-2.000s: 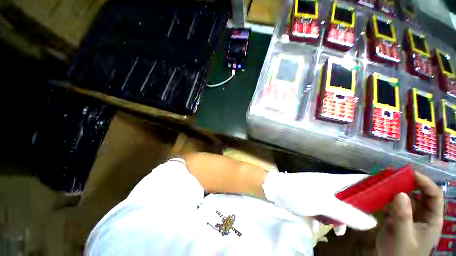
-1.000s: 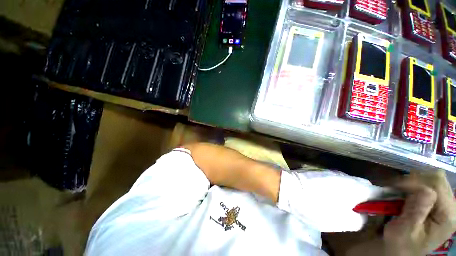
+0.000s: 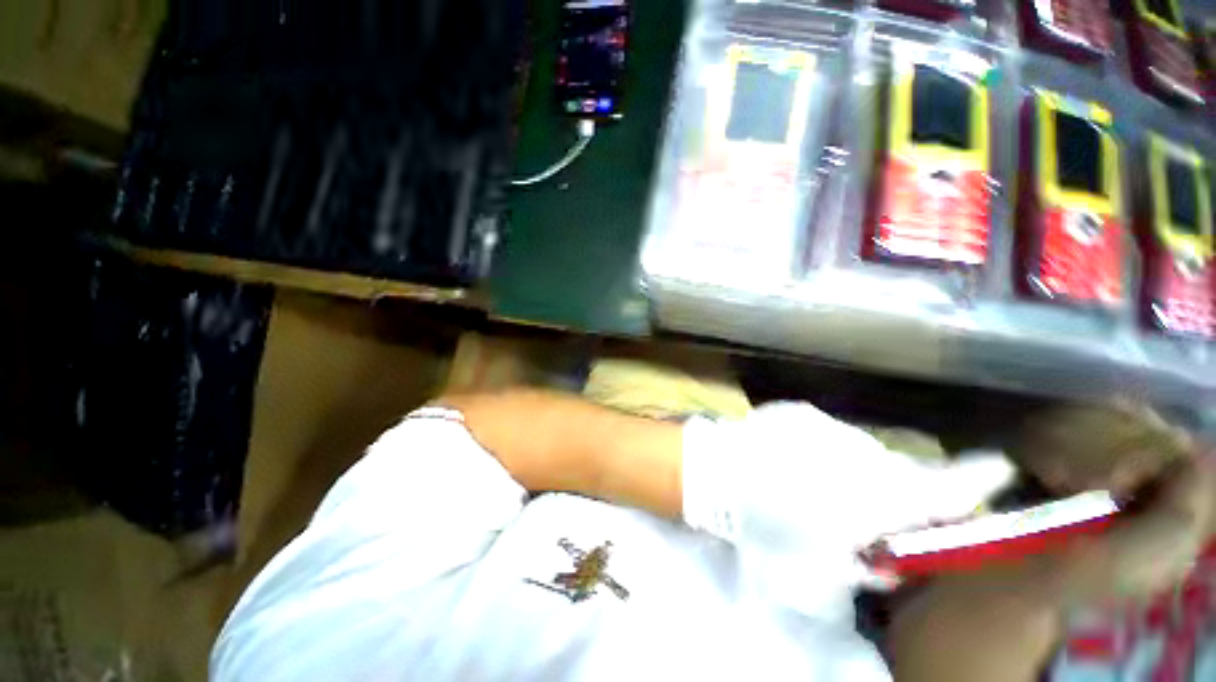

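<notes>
A palm-sized red phone piece [image 3: 1003,544] with a pale upper strip is seen edge-on and tilted between my hands at the lower right; blur hides whether it is a whole phone. My left hand [image 3: 854,496], in a white glove, grips its left end. My right hand [image 3: 1120,466], bare and blurred, holds its right end. Behind them, a stacked clear tray [image 3: 814,309] bears rows of red keypad phones with yellow frames [image 3: 938,167]. Its near-left pocket shows a paler phone [image 3: 758,147] under clear plastic.
A lit smartphone [image 3: 592,60] on a white cord lies on the green bench top [image 3: 567,253]. Black plastic-wrapped stacks [image 3: 320,147] stand at the left, beside brown cardboard [image 3: 334,386]. Blurred red covers [image 3: 1134,633] show at the lower right edge.
The red piece was tilted broad side out, then partly hidden by my right hand; now it shows edge-on between both hands. The view has moved closer to the tray's near-left corner.
</notes>
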